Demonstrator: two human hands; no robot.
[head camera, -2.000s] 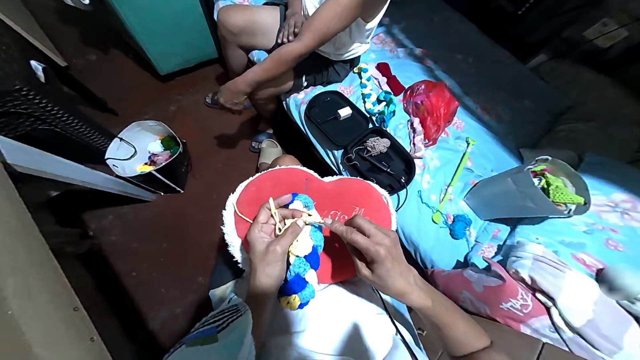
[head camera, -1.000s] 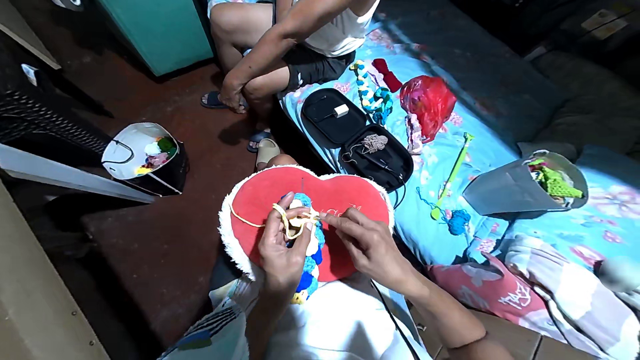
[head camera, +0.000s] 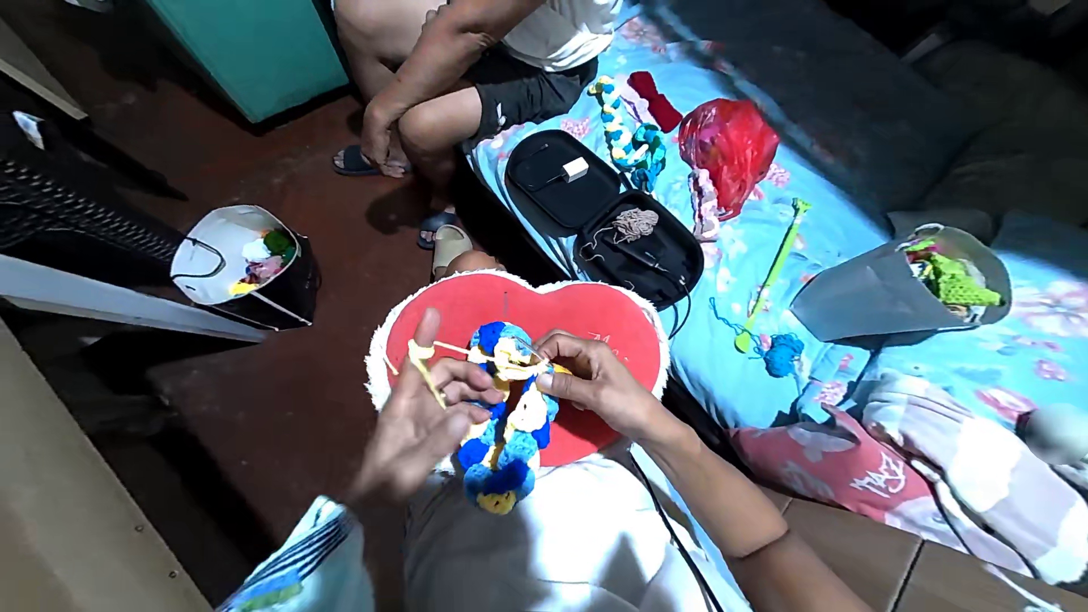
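Note:
A red heart-shaped cushion with a white fringed edge (head camera: 595, 297) lies over my lap. On it rests a crocheted piece of puffy blue, light blue, white and yellow yarn (head camera: 514, 450). My left hand (head camera: 425, 408) is at its left side, with pale yellow yarn (head camera: 421, 350) looped round a raised finger and other fingertips at the piece. My right hand (head camera: 595, 382) pinches a thin tool, probably a crochet hook, whose yellowish part shows by the fingers, at the upper right of the piece. Strands run from the raised left finger to the tool's tip.
A person sits on the bed edge ahead. On the bed are an open black case (head camera: 637, 246), a red plastic bag (head camera: 728, 153), a green strip (head camera: 773, 272), blue yarn (head camera: 783, 354) and a grey bin (head camera: 884, 289). A white-and-black bin with yarn (head camera: 246, 272) stands on the floor, left.
My left hand has opened out and moved left of the crocheted piece, with yarn drawn from its raised finger. More of the piece shows than one second ago. My right hand stays by the stitches.

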